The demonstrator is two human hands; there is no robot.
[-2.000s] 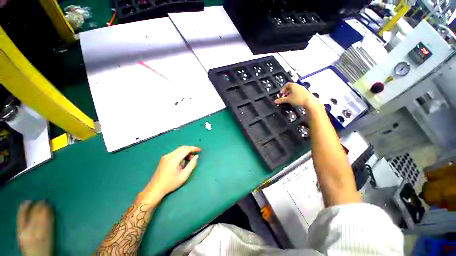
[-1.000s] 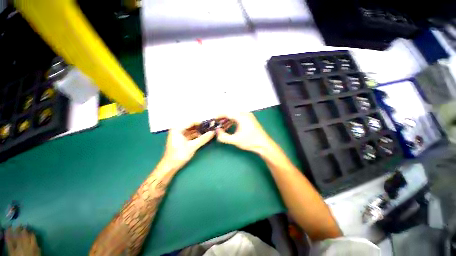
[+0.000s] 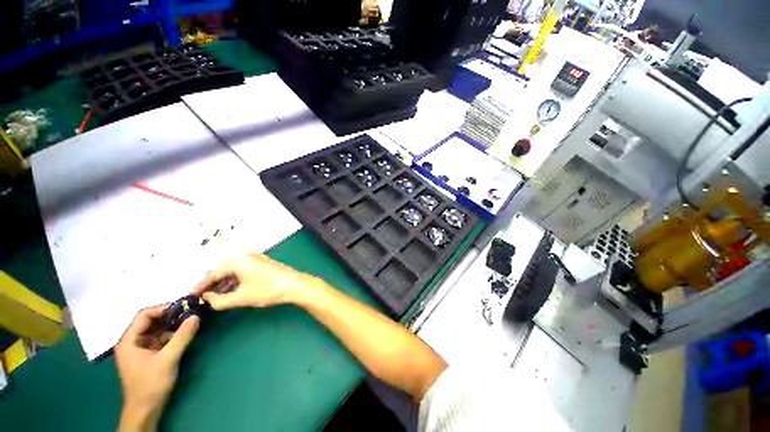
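Note:
My left hand [image 3: 152,359] holds a small dark round unit [image 3: 182,312] between thumb and fingers, above the green mat near the white sheet's lower edge. My right hand [image 3: 245,284] has its thumb and fingertips at the unit's right edge; whether it grips the unit or a small part there cannot be told. The black foam tray [image 3: 342,223] lies to the right, with silver-faced units [image 3: 410,216] in its back and right pockets and bare pockets in its nearer left part.
White sheets [image 3: 110,211] with a red stick [image 3: 163,194] lie beyond the hands. A blue-edged tray [image 3: 460,165] is past the foam tray. Stacked black trays [image 3: 363,93] stand behind. The white machine [image 3: 553,101] and orange-yellow cylinder [image 3: 688,253] are at right. A yellow upright [image 3: 29,310] is at left.
My right hand has come from the foam tray to the unit in my left hand. The view has turned to the right, showing more of the machine. The other hand at far left is out of view.

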